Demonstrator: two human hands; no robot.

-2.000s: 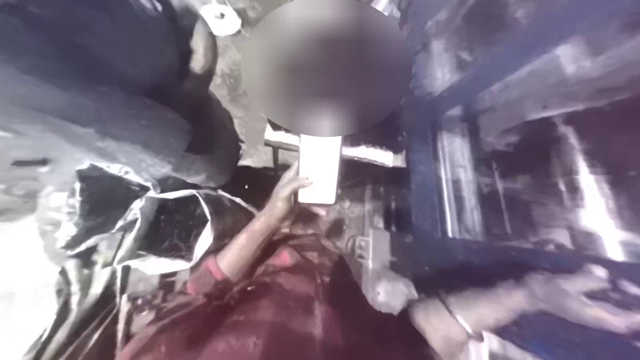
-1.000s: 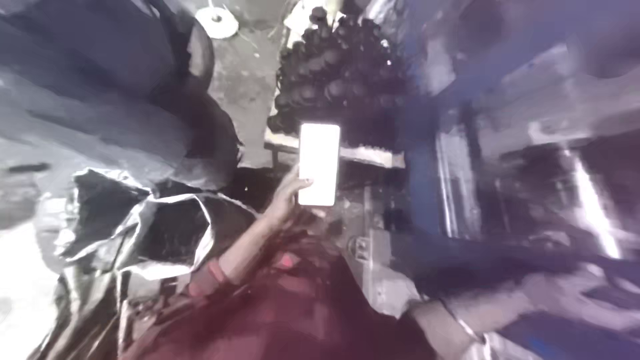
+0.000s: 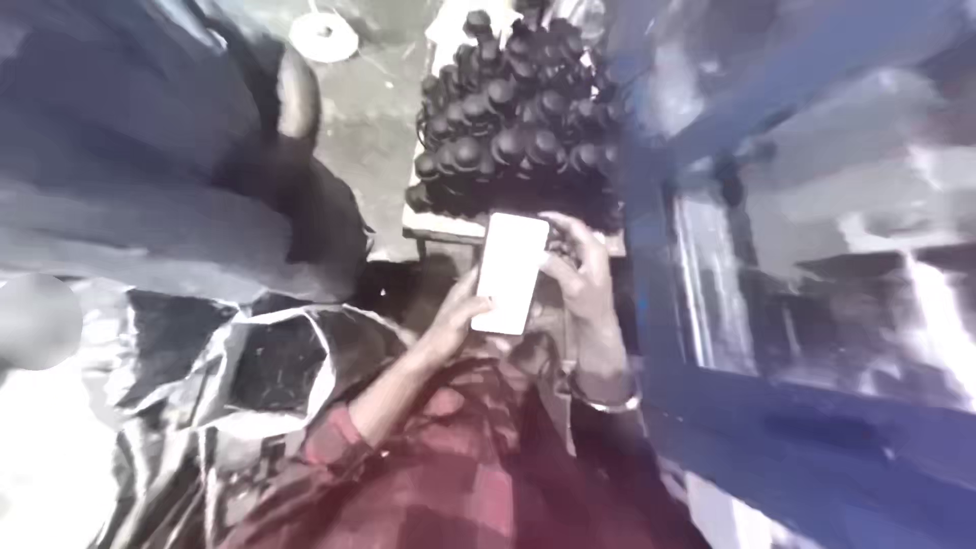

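Observation:
A smartphone (image 3: 511, 274) with a blank white glare over its screen is held upright in front of my chest. My left hand (image 3: 457, 313) grips its lower left side, the thumb over the edge. Around the phone's upper right edge is my right hand (image 3: 583, 274), its fingers curled and apart; whether they touch the phone is unclear. A bracelet circles my right wrist. Just beyond the phone, many dark rounded parts (image 3: 511, 145) are piled on a pale-edged table (image 3: 442, 223).
Blue machine framing (image 3: 656, 305) stands close on the right. At the left is a person (image 3: 137, 152) in dark clothing. Open plastic sacks (image 3: 320, 366) stand at lower left, and a white disc-shaped object (image 3: 324, 36) lies on the floor at upper left.
My right hand has come from the blue frame at the lower right to the phone's right side. The phone, in my left hand throughout, is now slightly tilted.

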